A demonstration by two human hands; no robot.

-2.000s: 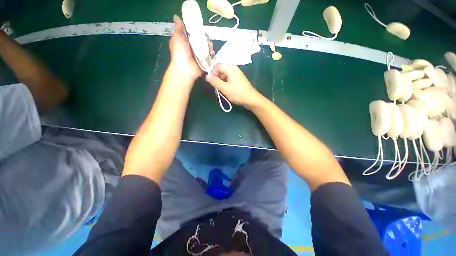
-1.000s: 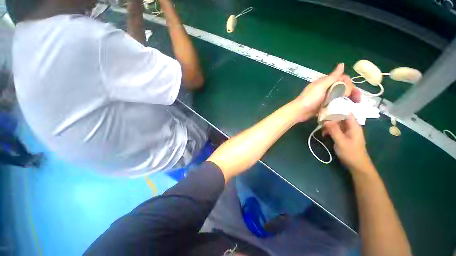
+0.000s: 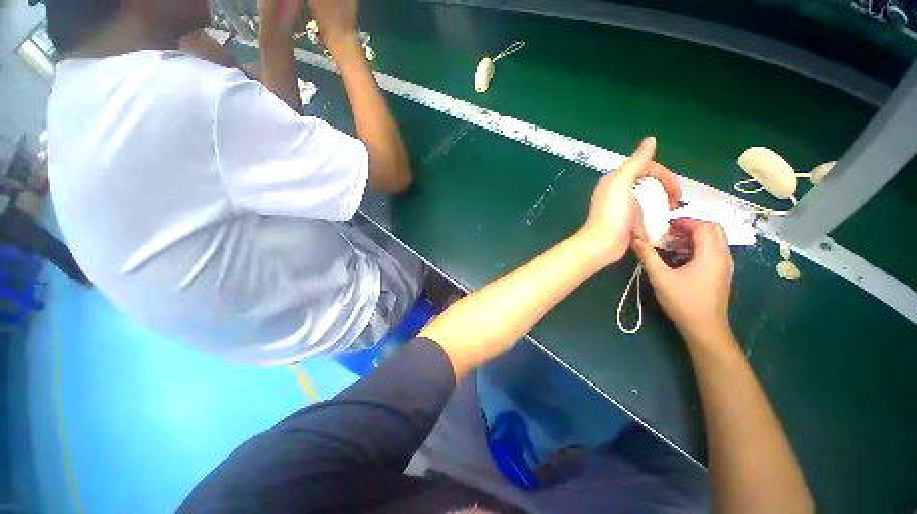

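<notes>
My left hand [image 3: 610, 213] holds a white bar [image 3: 654, 209] in its palm, thumb pointing up, above the dark green table near the metal strip. The bar looks bright white; whether a label or film covers it I cannot tell. My right hand [image 3: 694, 273] has its fingertips at the lower right end of the bar, partly hiding it. A pale cord loop [image 3: 630, 306] hangs below the bar. White crumpled paper or labels [image 3: 729, 219] lie just behind my right fingers, beside the post.
A grey post [image 3: 860, 161] stands at right. Cream bars with cords [image 3: 767, 172] lie behind the strip near it. A small tan blob [image 3: 788, 269] lies by the post. Another bar [image 3: 485, 74] lies further left. A person in a white shirt [image 3: 151, 191] sits close at left.
The view swung left from the first frame, and the bar pile at right left the picture. Since the second frame, the bar has turned more upright and my right fingers have shifted at its lower end.
</notes>
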